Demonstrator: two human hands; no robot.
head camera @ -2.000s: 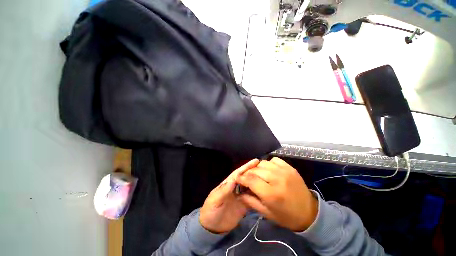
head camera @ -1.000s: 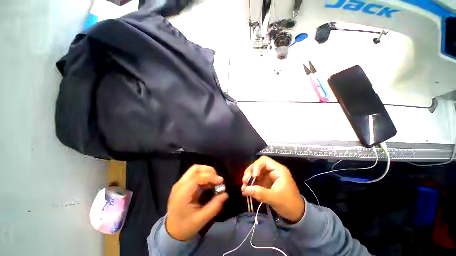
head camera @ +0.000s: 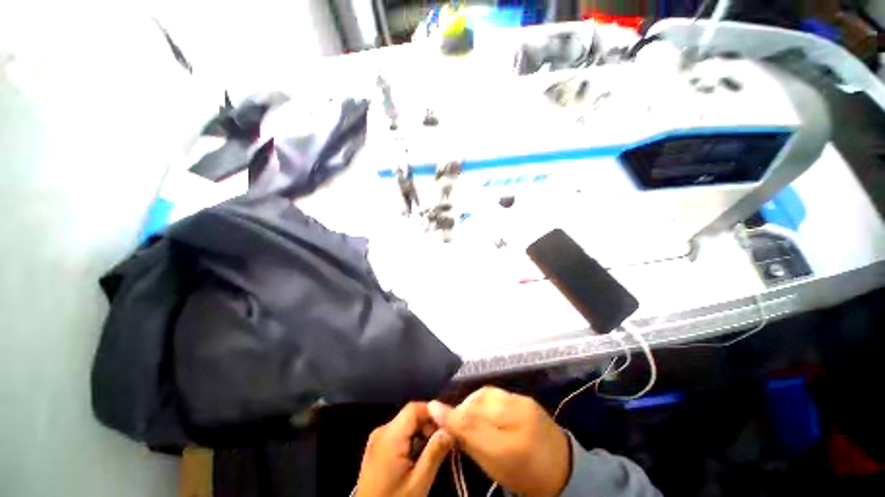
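Observation:
My left hand (head camera: 396, 454) and my right hand (head camera: 511, 439) meet at the fingertips above my lap, at the bottom of the view. My left fingers are curled round a small dark metal part (head camera: 420, 445), mostly hidden by them. My right thumb and fingers pinch close against it, and thin strands (head camera: 459, 474) hang below. The exact contact is blurred. A large dark fabric piece (head camera: 281, 325) lies crumpled on the table to the left, its corner just above my hands.
A black phone (head camera: 584, 281) with white cables lies right of centre. Behind it stand the white sewing machine's needle parts (head camera: 442, 209) and control panel (head camera: 706, 160). A measuring scale (head camera: 543, 354) edges the table. Other dark cloth (head camera: 315, 150) lies at back left. An accessory tray (head camera: 779, 260) sits right.
The view has tilted up, showing more of the machine and table back. My hands, apart one second ago with the metal part in my left and strands in my right, are together again.

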